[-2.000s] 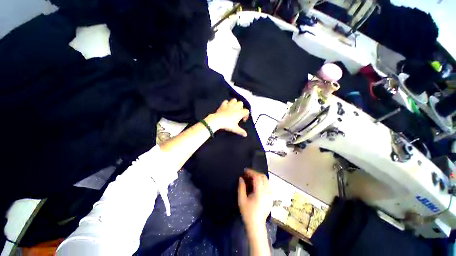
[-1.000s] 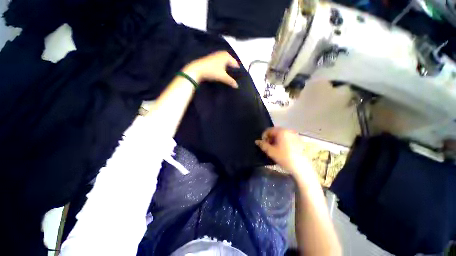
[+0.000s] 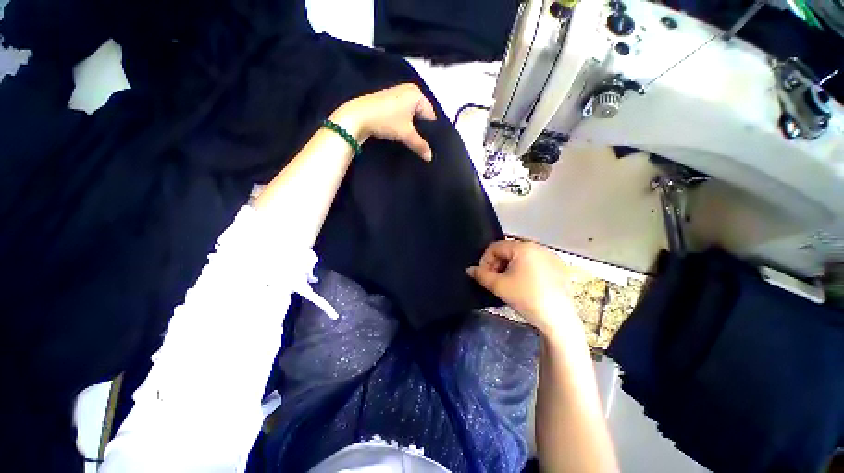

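A black garment part (image 3: 407,222) lies over the table's front edge and onto my lap, left of the needle area. My left hand (image 3: 393,115) rests on its upper part, fingertips at the cloth's right edge, thumb apart. My right hand (image 3: 518,277) pinches the cloth near its lower right corner with thumb and fingers. The large crumpled black garment mass (image 3: 157,203) spreads at the left. The presser foot and needle area (image 3: 504,171) is just right of the cloth, with no cloth seen under it.
The white sewing machine head (image 3: 703,102) spans the upper right. A dark stack of pieces (image 3: 740,351) lies at the lower right. Dark panels (image 3: 444,28) lie behind the needle. The table's front edge (image 3: 601,305) is worn and chipped. My lap has a dark sparkly covering (image 3: 416,397).
The view has shifted down and closer. My right hand has moved from a loose curl over the cloth to a pinch at its lower right edge. My left hand stays on the upper part.
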